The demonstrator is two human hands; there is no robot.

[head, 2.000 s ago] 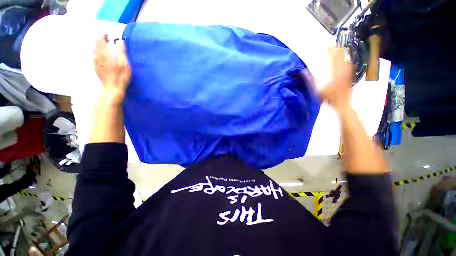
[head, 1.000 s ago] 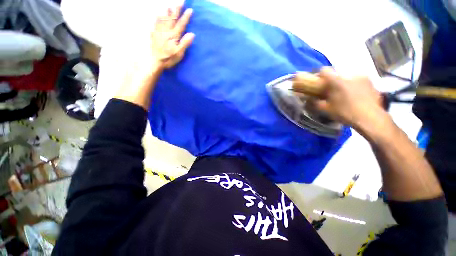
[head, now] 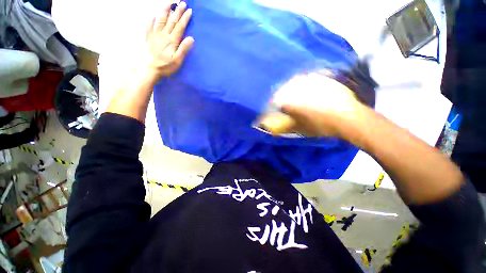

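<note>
The blue work jacket lies over the white pressing board, its lower edge hanging toward me. My right hand is blurred and closed around the tan handle of the steam iron, which is on the cloth near the jacket's lower middle. Most of the iron's metal body is hidden under my hand. My left hand lies flat with fingers spread at the jacket's left edge, holding nothing.
The square iron rest is at the upper right of the white pressing table. A black waste bin with white scraps stands at the left. Yellow snips show at the table's front edge. Dark cloth hangs at the far right.
My right hand was empty near the right side, then took the iron and has moved it left and down over the jacket. My left hand has shifted slightly left since one second ago.
</note>
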